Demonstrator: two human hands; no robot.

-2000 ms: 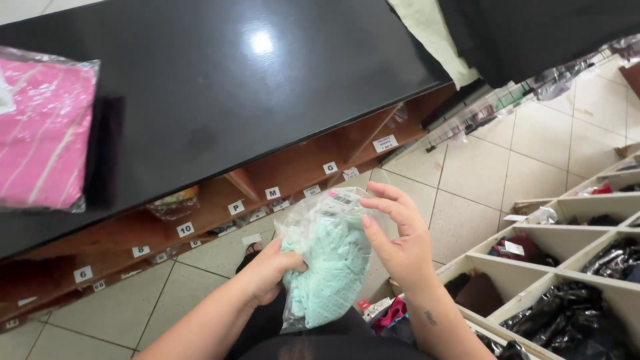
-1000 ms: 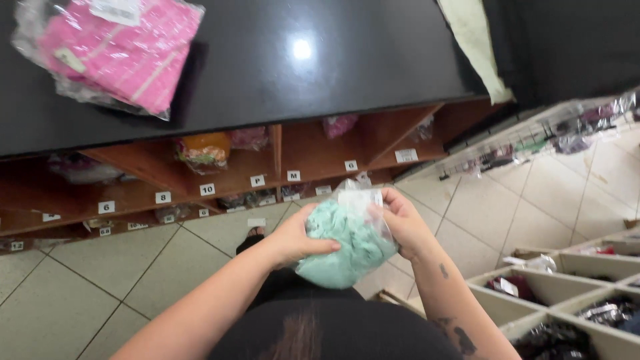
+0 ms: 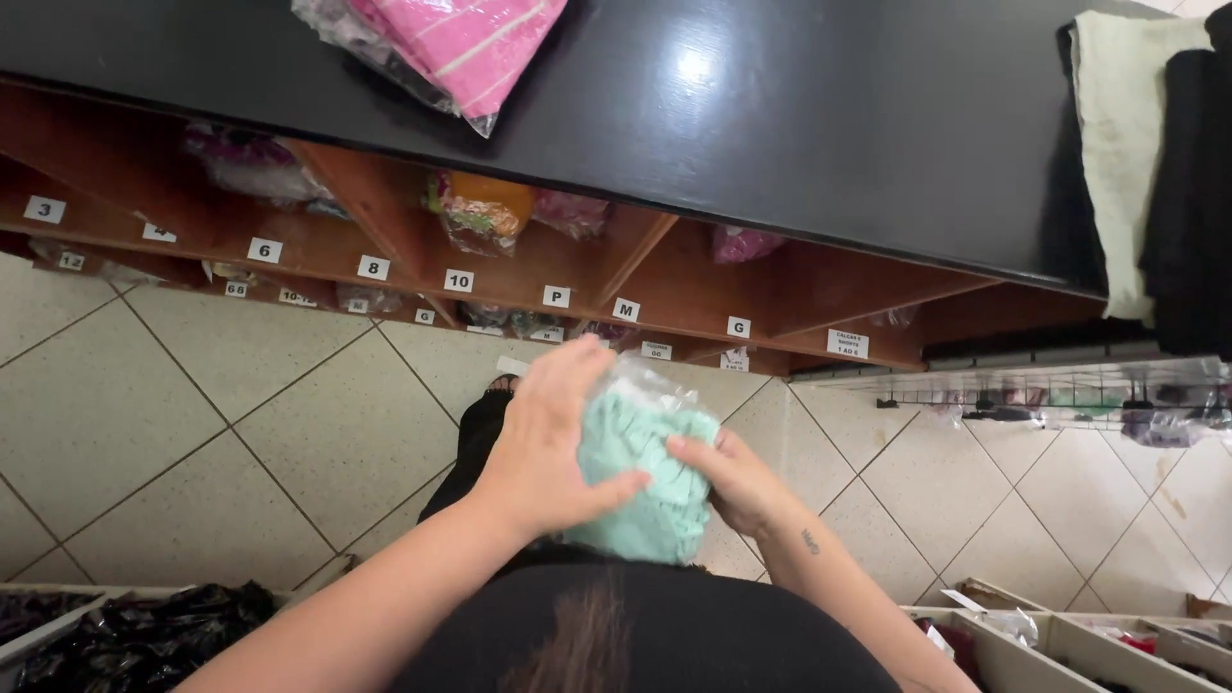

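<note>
A mint-green garment in a clear plastic bag [image 3: 645, 481] is between my two hands, in front of my body. My right hand [image 3: 736, 481] grips its right side, with the thumb on top of the fabric. Along the left side lies my left hand [image 3: 558, 438], its fingers extended upward and its thumb over the garment; whether it grips the bag is hard to tell. The loose clear plastic end of the bag points away from me. A pink garment in clear plastic [image 3: 472, 48] lies on the black counter [image 3: 818, 125] beyond my hands.
Under the counter, wooden cubbies [image 3: 635, 255] with size labels hold bagged garments [image 3: 486, 202]. Pale and black cloths [image 3: 1121, 164] hang over the counter's right end. A wire rack [image 3: 1039, 385] stands at the right. White compartments [image 3: 1068, 654] and black plastic bags [image 3: 173, 630] are near my sides.
The view has shifted noticeably. My left hand, earlier holding the bag with its thumb on the fabric, now has its fingers extended along the left side. My right hand has moved down onto the garment.
</note>
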